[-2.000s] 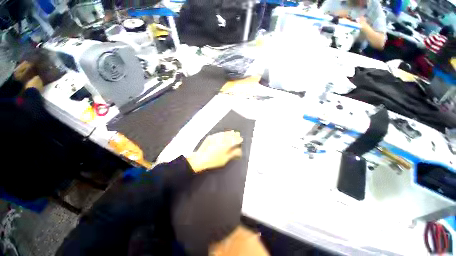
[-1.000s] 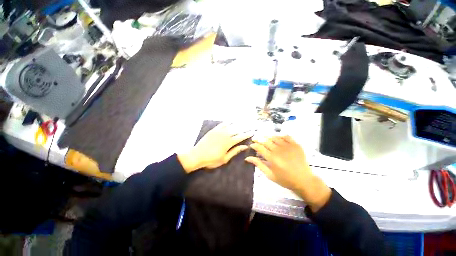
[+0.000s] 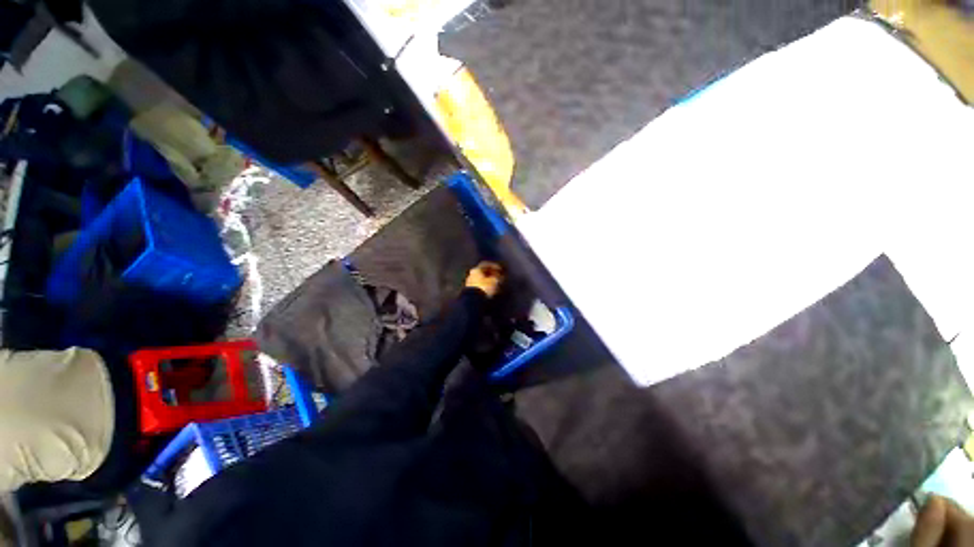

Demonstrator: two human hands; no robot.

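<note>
My left hand (image 3: 486,280) is small, low beside the table. It is at the dark cloth pieces (image 3: 417,251) that lie over a blue crate (image 3: 539,347); its fingers are partly hidden, so its grip cannot be told. A dark grey cloth panel (image 3: 822,395) lies on the white table at the lower right and hangs over its front edge. My right hand (image 3: 940,526) is cut off by the lower right corner, with only fingers showing near the panel's edge. Another dark panel (image 3: 630,75) lies at the top, over tan card (image 3: 475,134).
A red crate (image 3: 198,387), a blue basket (image 3: 240,433) and a blue crate (image 3: 160,251) stand on the floor at left. A stool (image 3: 363,171) with dark cloth above it is behind. A beige rounded thing (image 3: 53,417) is at the left edge.
The view has swung down and left, and the sewing machine is out of view. My left hand has left the panel on the table and moved down to the crate. My right hand is now at the corner.
</note>
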